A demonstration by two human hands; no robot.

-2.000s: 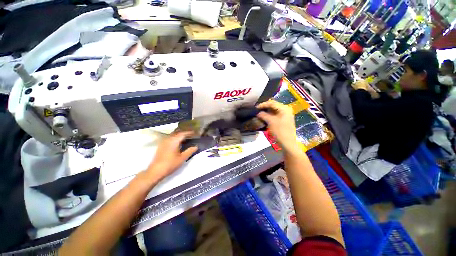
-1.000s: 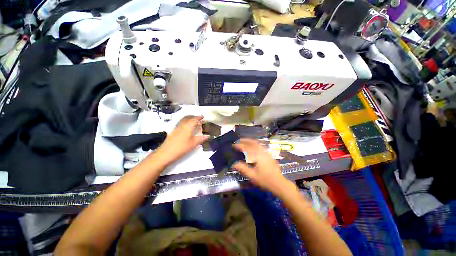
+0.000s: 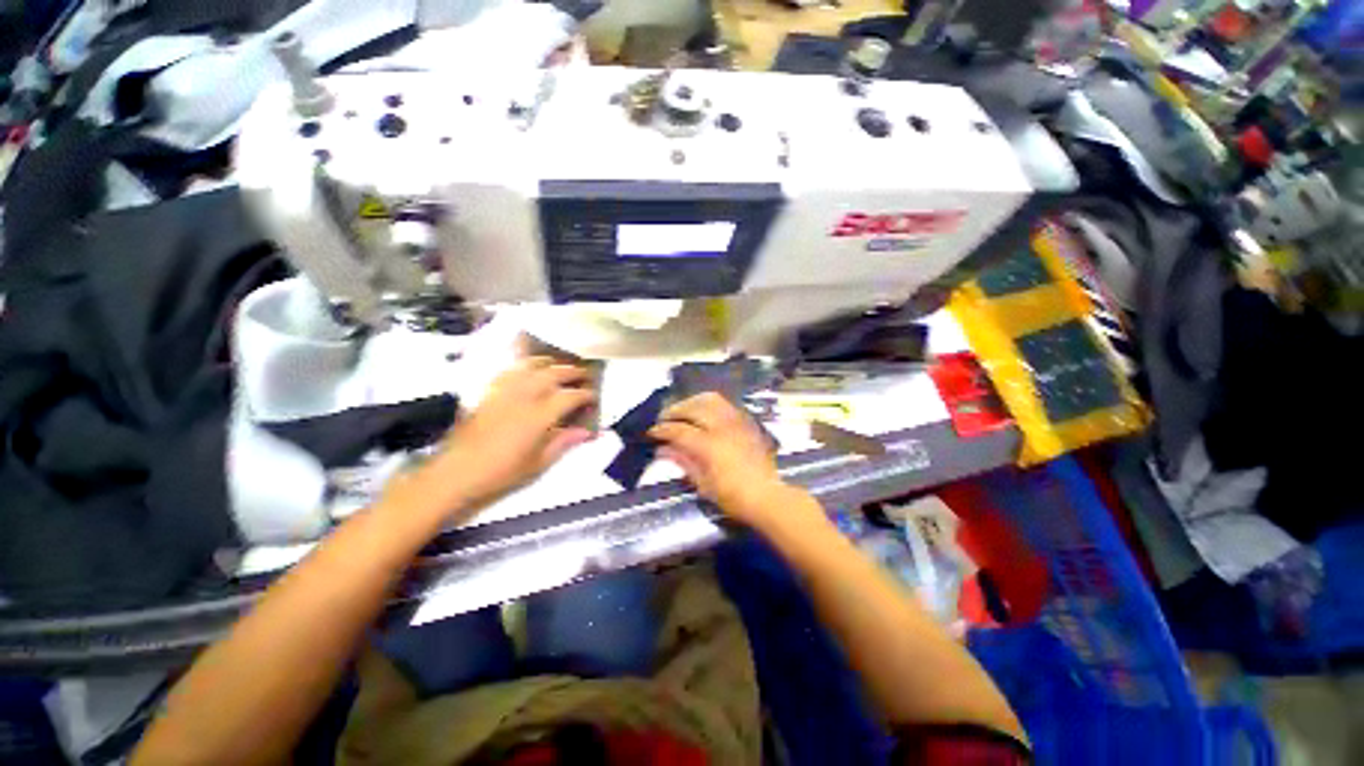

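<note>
My left hand [image 3: 521, 419] is on the white table right of the needle area, its fingers at a small dark brown-grey patch [image 3: 557, 355]. My right hand [image 3: 718, 446] has its fingertips on a small black patch [image 3: 640, 443] in front of the control panel. Another dark grey patch [image 3: 715, 386] lies just behind my right hand. The garment piece [image 3: 105, 389], black with a light-grey panel [image 3: 277, 486], lies at the left by the needle area. The frame is blurred, so the exact grip of both hands is unclear.
The white sewing machine [image 3: 883, 195] spans the table behind my hands. Yellow-handled snips [image 3: 815, 406] lie right of my right hand. The yellow-taped packet [image 3: 1055, 359] is at the table's right end. A blue crate [image 3: 1107, 599] stands below right.
The view has shifted slightly since one second ago. The black patches under my right hand have spread apart, and its fingers have closed in on one. My left hand now touches a brown-grey patch.
</note>
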